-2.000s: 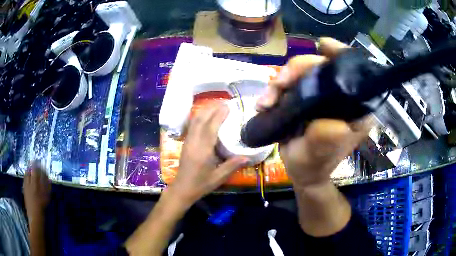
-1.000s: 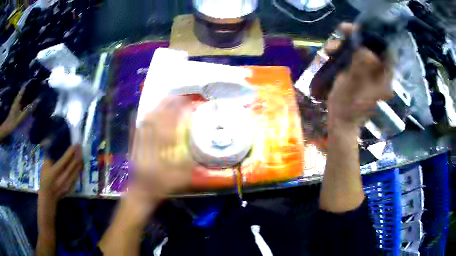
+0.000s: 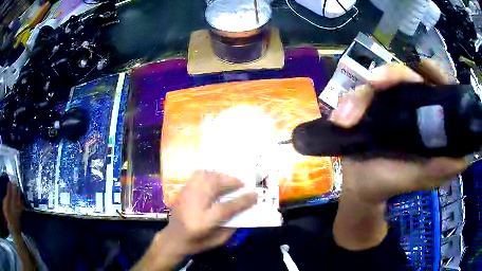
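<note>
My left hand [image 3: 209, 211] is at the front edge of the orange mat [image 3: 185, 106], with its fingers on a white plastic part [image 3: 264, 209] that has small dark holes. The part's far side is lost in bright glare, so its full shape is hidden. My right hand [image 3: 370, 143] is shut on the black electric screwdriver [image 3: 359, 127], which lies nearly level with its thin bit pointing left over the mat. The bit touches nothing that I can see.
A dark metallic pot [image 3: 239, 45] with a thin stick stands on a tan board [image 3: 198, 55] behind the mat. A screw feeder [image 3: 349, 74] is at the right. Black round parts [image 3: 74, 124] are at the left. Another person's hand [image 3: 11, 206] shows at the left edge. A blue crate [image 3: 417, 227] is below right.
The round white housing no longer shows on the mat; my left hand now holds a white part at the front edge. The screwdriver has come back over the mat. The other person's hands moved left.
</note>
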